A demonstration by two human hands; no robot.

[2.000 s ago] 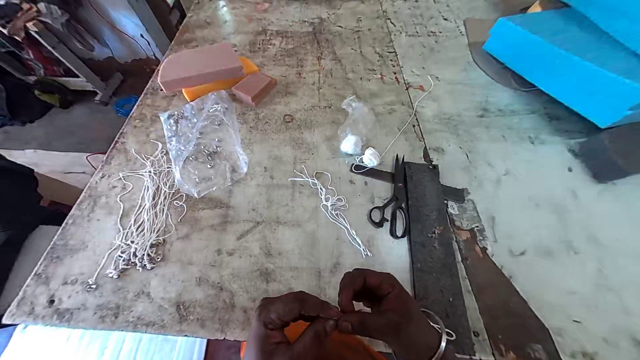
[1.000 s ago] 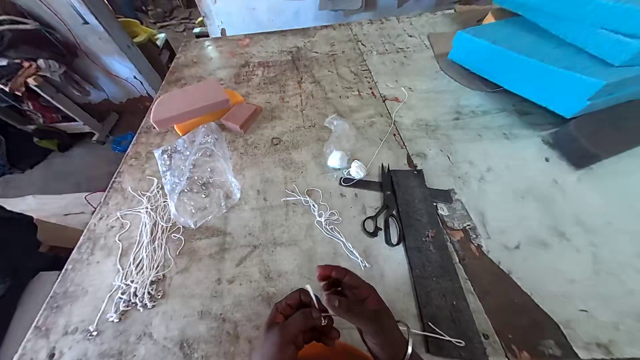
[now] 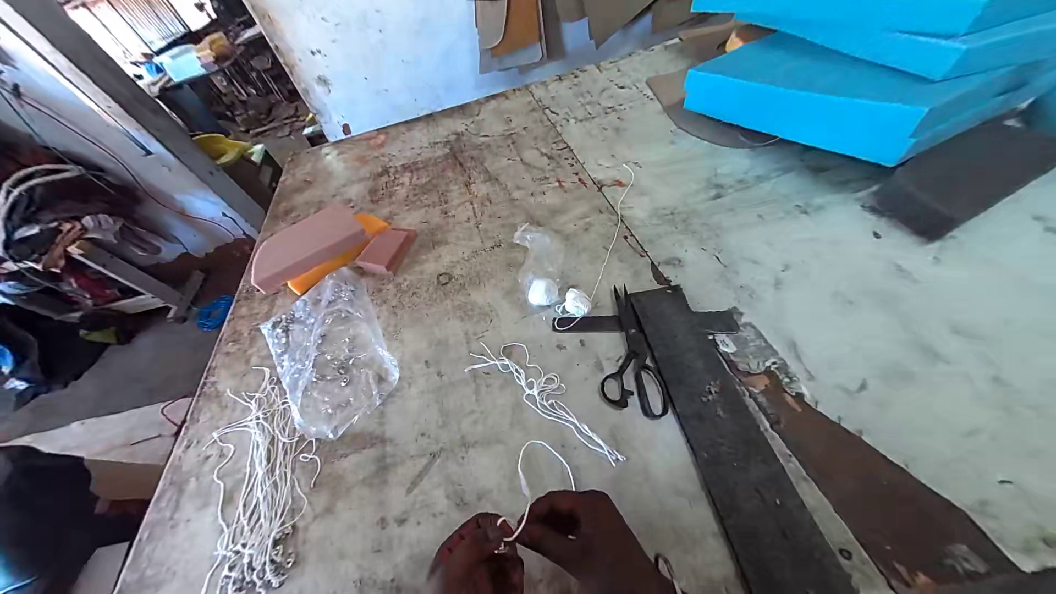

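Note:
At the bottom centre, my left hand (image 3: 480,557) pinches a small metal piece with white cord on it. My right hand (image 3: 577,532) is close beside it, its fingers on the same white cord (image 3: 546,445), which loops up over the table. Beyond the hands lies a loose bunch of white cords (image 3: 549,400). A pile of cords with small metal pieces (image 3: 260,487) is at the left, below a clear plastic bag (image 3: 334,363) of small metal pieces. Black-handled scissors (image 3: 635,371) and a ball of white cord (image 3: 577,303) lie further forward.
A dark flat bar (image 3: 726,445) runs along the right of my hands, beside a brown sheet piece (image 3: 866,487). Blue foam blocks (image 3: 808,95) are stacked at the back right. Pink foam pieces (image 3: 309,246) lie back left, and a small clear bag (image 3: 540,256) holds a white ball.
The white cord at my hands now arches up in a loop above them; one second ago only a short end stood up between the fingers. The view has tilted up, showing more wall.

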